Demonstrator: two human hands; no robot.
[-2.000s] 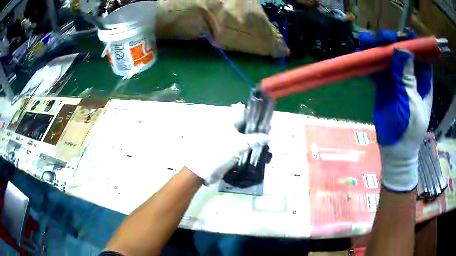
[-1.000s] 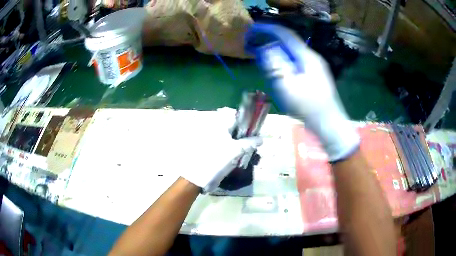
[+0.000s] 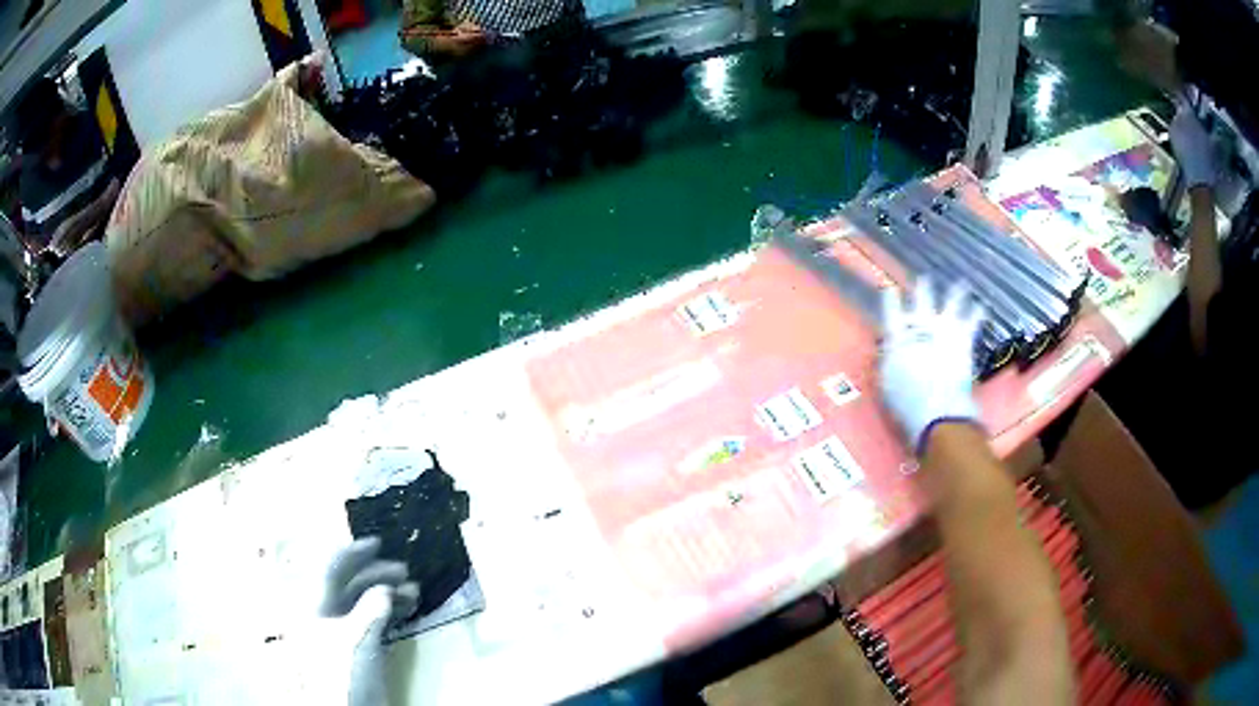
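Silver-grey metal profiles (image 3: 967,269) lie side by side on the pink printed sheet (image 3: 663,414) at the right of the bench. My right hand (image 3: 932,356), in a white glove, is spread over their near left part, back up; whether it grips one is hidden. One profile at the left of the row looks blurred. My left hand (image 3: 367,593), gloved, is at the lower left beside the black pad (image 3: 421,538), fingers slightly curled and apart, holding nothing visible. The pad lies on a small pale plate on the white cover (image 3: 249,579).
A cardboard carton (image 3: 794,676) with red-sleeved rods (image 3: 953,628) stands below the bench's near edge. A white bucket (image 3: 97,379) and tan sack (image 3: 262,193) are at the left, black parts (image 3: 539,104) behind. Another person's gloved hand (image 3: 1190,149) is at the far right.
The view has turned right. The bundle has gone from my left hand, which is lower beside the pad. My right hand has moved from above the bench to the profiles.
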